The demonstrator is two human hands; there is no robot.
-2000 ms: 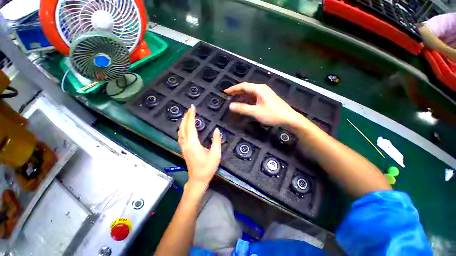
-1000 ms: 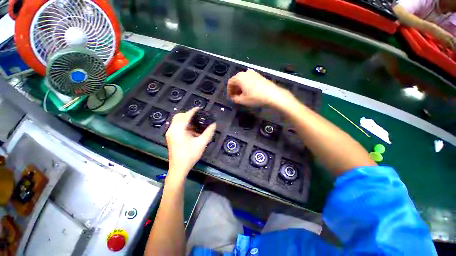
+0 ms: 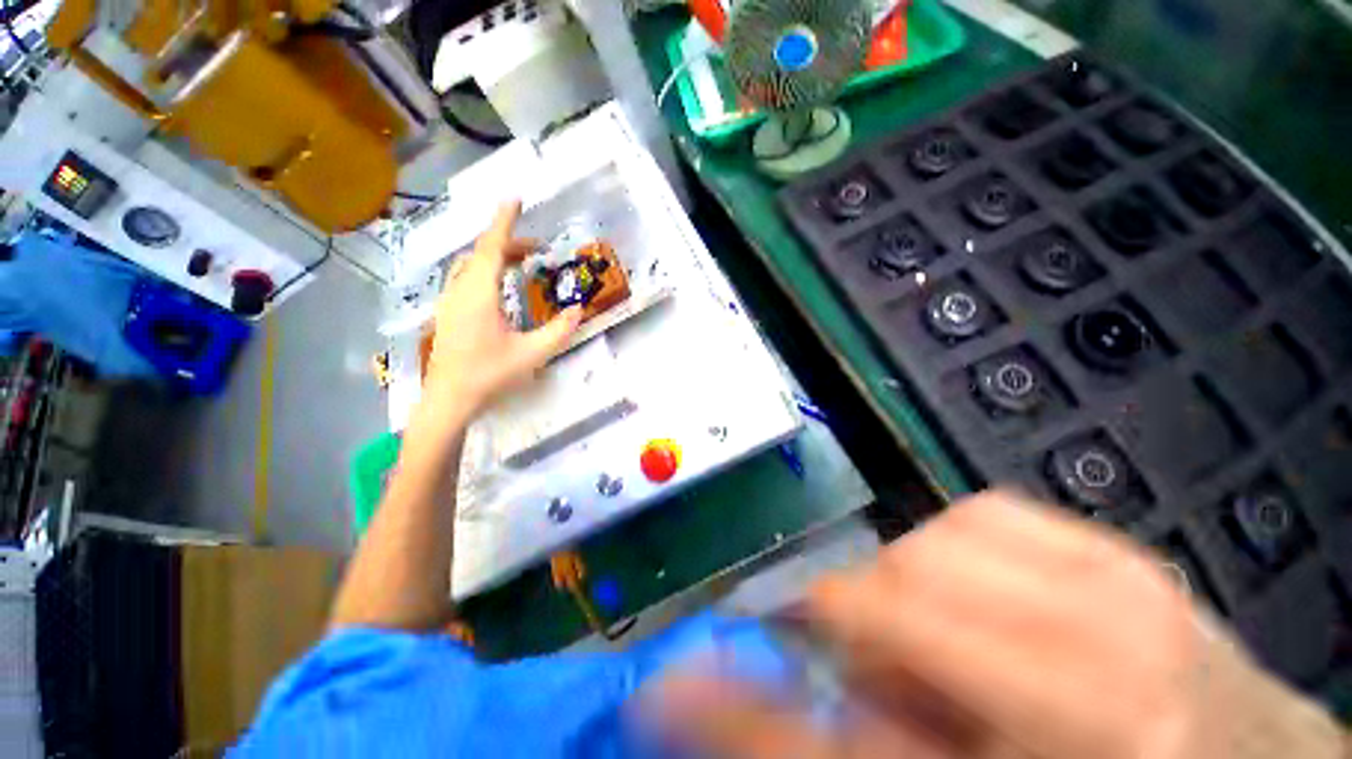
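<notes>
My left hand (image 3: 489,319) is over the bed of the white press machine (image 3: 697,356), thumb and fingers spread beside an orange-brown fixture (image 3: 605,276) that holds a round black unit (image 3: 575,285) with gold parts showing. Whether the fingers touch the fixture cannot be told. My right hand (image 3: 1023,630) is large and blurred at the lower right, in front of the foam tray's near edge; its fingers are curled and I cannot tell whether it holds anything. The black foam tray (image 3: 937,398) holds round black units in its pockets, some with pale rings.
A red emergency stop button (image 3: 658,460) and small round buttons are on the machine's front. The yellow-orange press head (image 3: 282,134) stands beyond the bed. A grey-green fan (image 3: 798,57) stands by a green basket (image 3: 931,57). A blue stool-like object (image 3: 186,338) is on the floor at left.
The view has swung left to the press machine. My left hand has moved from the tray to the machine bed. My right hand has left the tray's middle and is now close to the camera.
</notes>
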